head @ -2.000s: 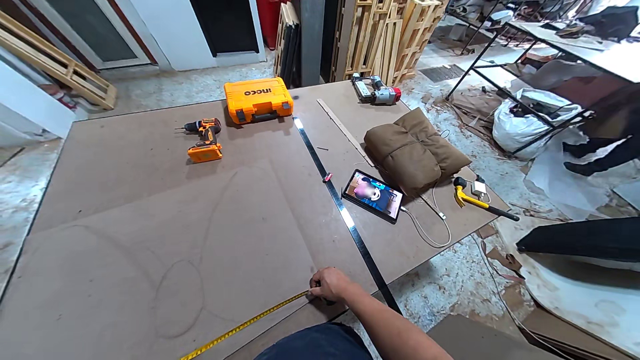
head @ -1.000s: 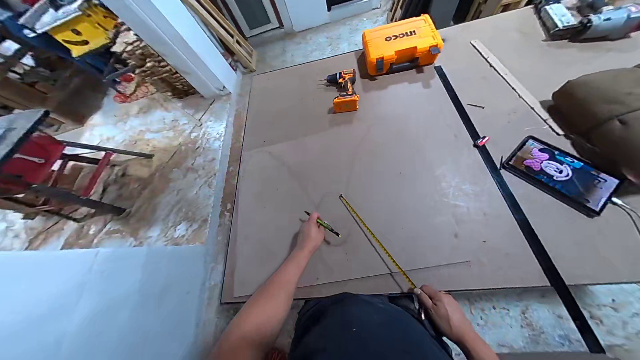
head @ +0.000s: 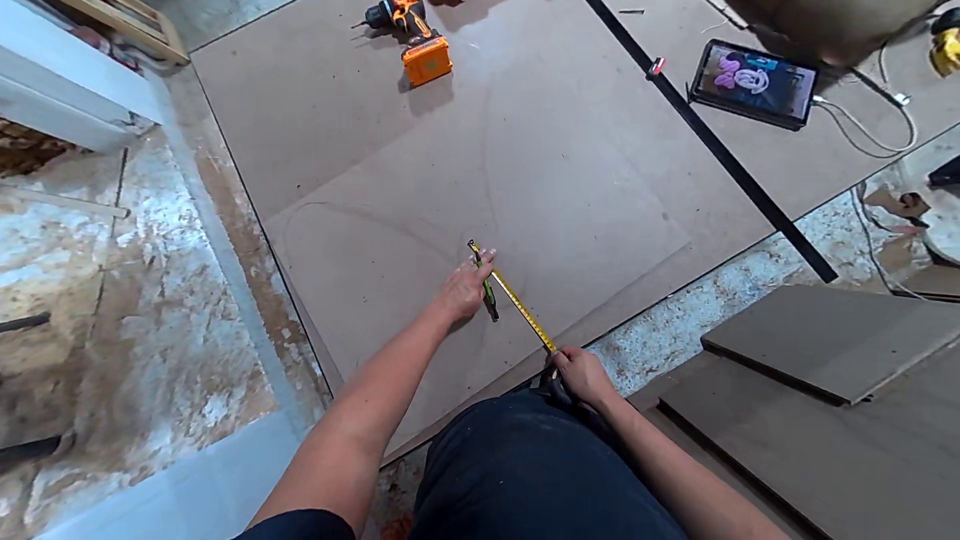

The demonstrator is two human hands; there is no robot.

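My left hand [head: 466,289] rests over the brown sheet board [head: 390,270] and grips a green and black marking pen [head: 490,295]. Beside its fingertips lies the hooked end of a yellow tape measure blade [head: 526,315]. The blade runs down to the right, to the board's near edge. There my right hand [head: 579,373] is closed on the tape measure, whose case is mostly hidden by the hand and dark clothing. Faint curved pencil lines show on the board around the left hand.
An orange and black cordless drill [head: 420,45] lies at the top. A black metal strip [head: 712,142] crosses the board on the right, near a tablet [head: 754,82] with a white cable [head: 877,150]. Cut board pieces [head: 832,337] stand at lower right; rough floor [head: 187,315] lies left.
The view has shifted strongly. Two seconds ago only one hand showed, on the blade near the edge; since then the left hand with the pen has come into view. The blade now lies between both hands.
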